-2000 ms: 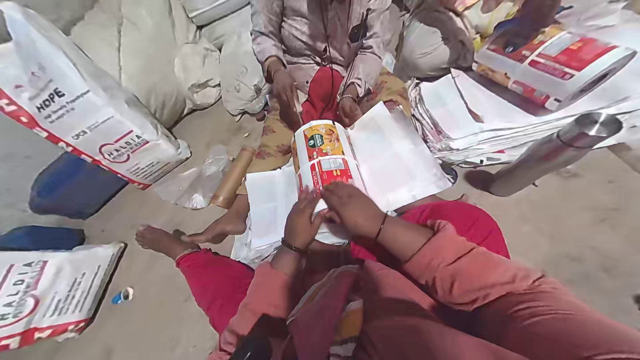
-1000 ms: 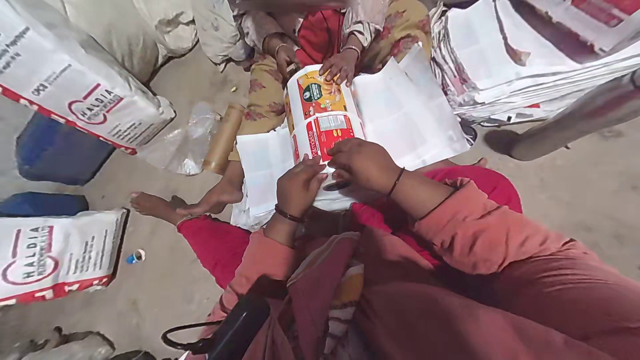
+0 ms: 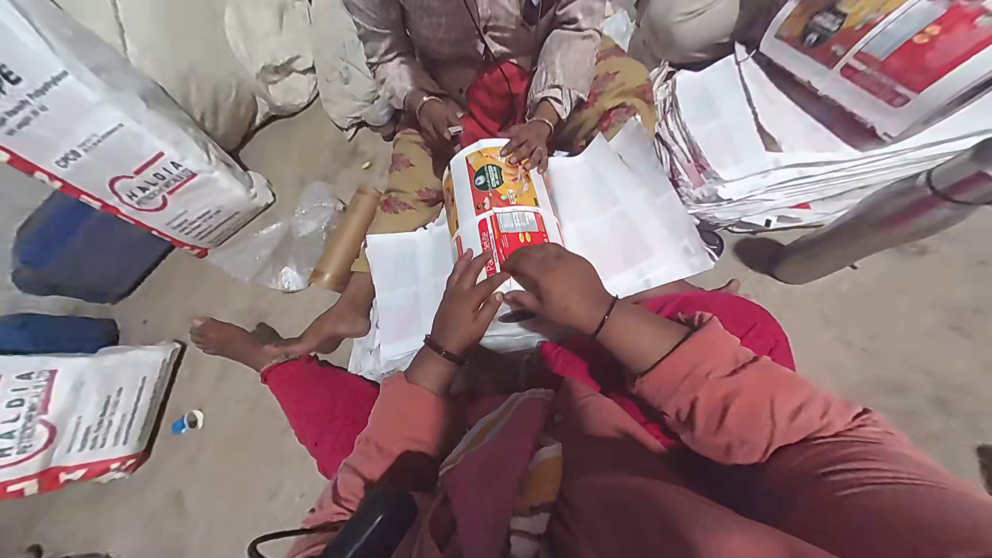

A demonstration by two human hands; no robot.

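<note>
A printed packaging sheet (image 3: pixel 508 198), orange, red and white, curves upward over white sheets (image 3: pixel 620 209) spread between me and a seated person. At its near edge, my left hand (image 3: pixel 467 302) has its fingers on the lower left corner. My right hand (image 3: pixel 554 283) is bent over the same edge beside it, fingertips pressed close to the left ones; whether they pinch the sheet is partly hidden. The other person's hand (image 3: pixel 529 143) rests on the far right corner of the print, while their other hand (image 3: pixel 440 120) is near the far left, holding something small.
A brown cardboard tube (image 3: pixel 346 239) and clear plastic film (image 3: pixel 291 240) lie to the left, near printed white sacks (image 3: pixel 139 147) and a blue container (image 3: pixel 85 248). At right are stacked sheets (image 3: pixel 721 124), a large printed roll (image 3: pixel 876 58) and a metal cylinder (image 3: pixel 876 217). A small blue cap (image 3: pixel 187 421) is on the floor.
The other person's hands, lower at the white sheets' far side two seconds ago, have come to the printed sheet's far edge, one resting on it. My hands stay at the near edge. The view has shifted.
</note>
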